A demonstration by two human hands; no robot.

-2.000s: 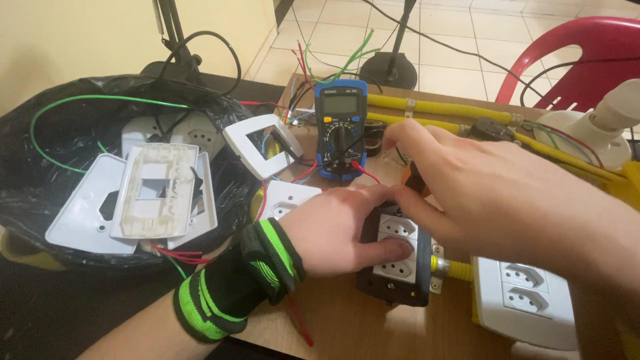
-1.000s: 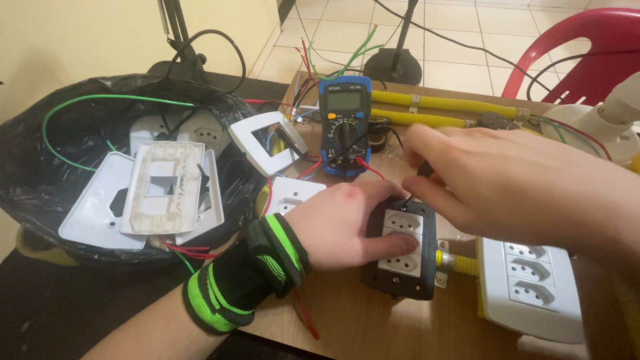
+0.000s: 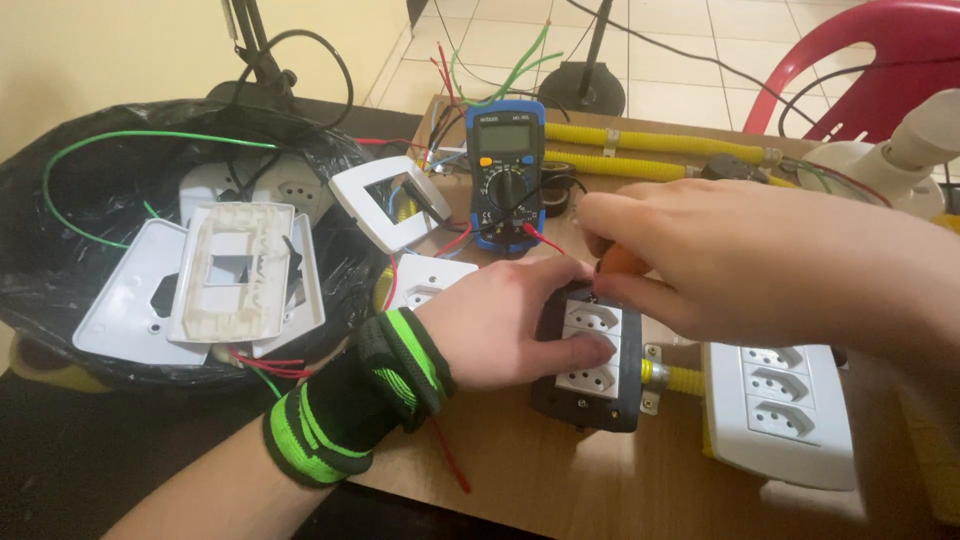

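My left hand, in a black and green wrist support, lies on a triple power outlet set in a black frame; its thumb presses the middle socket and its fingers rest along the frame's upper left edge. My right hand is closed around a small orange handle, seemingly a screwdriver's, over the top of that frame; the tip is mostly hidden. Just right of the frame, a yellow corrugated conduit with a metal clamp leads to a white triple outlet with a cover plate. Another white outlet lies partly behind my left hand.
A blue multimeter stands behind my hands, its leads trailing near them. White cover plates lie on a black plastic bag at the left. Yellow conduits cross the wooden board's back; a white lamp holder stands at the right.
My right hand has shifted slightly and turned about the handle at the top of the black frame. My left hand stays on the outlet.
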